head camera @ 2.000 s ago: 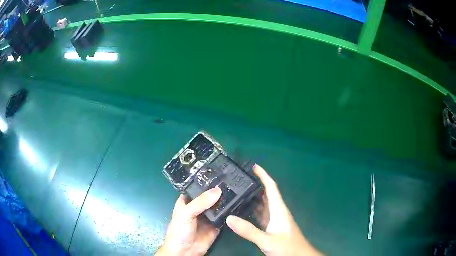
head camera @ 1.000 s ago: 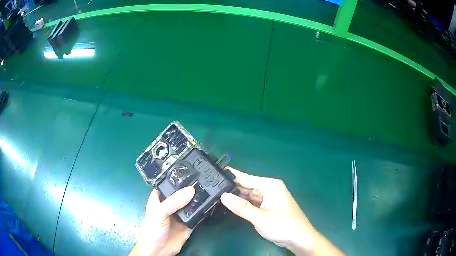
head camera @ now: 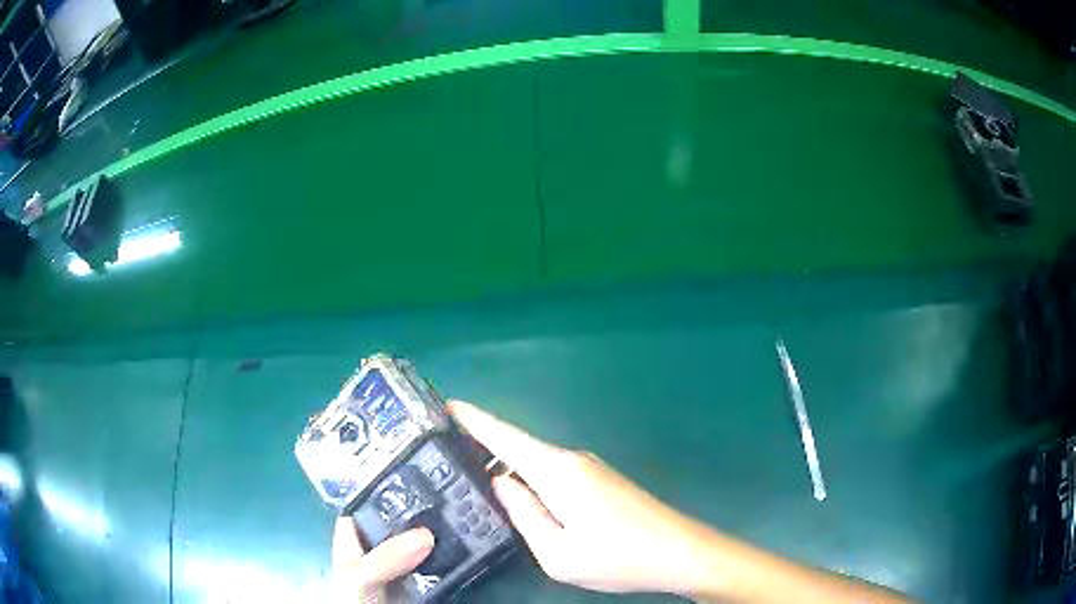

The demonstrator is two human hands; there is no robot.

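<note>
A black device [head camera: 454, 501] with a lighter, glossy upper section [head camera: 363, 427] is held tilted over the green bench, low and left of centre. The upper section has a round part in its middle; the lower body shows small buttons and a dark recess. My left hand [head camera: 375, 569] grips the lower left side, its thumb on the face; the hand is cut off by the bottom edge. My right hand [head camera: 555, 501] is at the device's right side, with its fingers on that edge; the fingertips are partly hidden.
A thin silver stick [head camera: 801, 419] lies on the bench at right. An opened black device [head camera: 991, 151] lies at the far right. More black units [head camera: 1050, 513] stand at the right edge. Narrow black blocks [head camera: 92, 222] stand at far left. A green rail [head camera: 472, 57] crosses behind.
The view has turned to the right. The device and both hands now sit lower left in the picture. My right hand has moved up along the device's side, and a tab seen there earlier is no longer visible.
</note>
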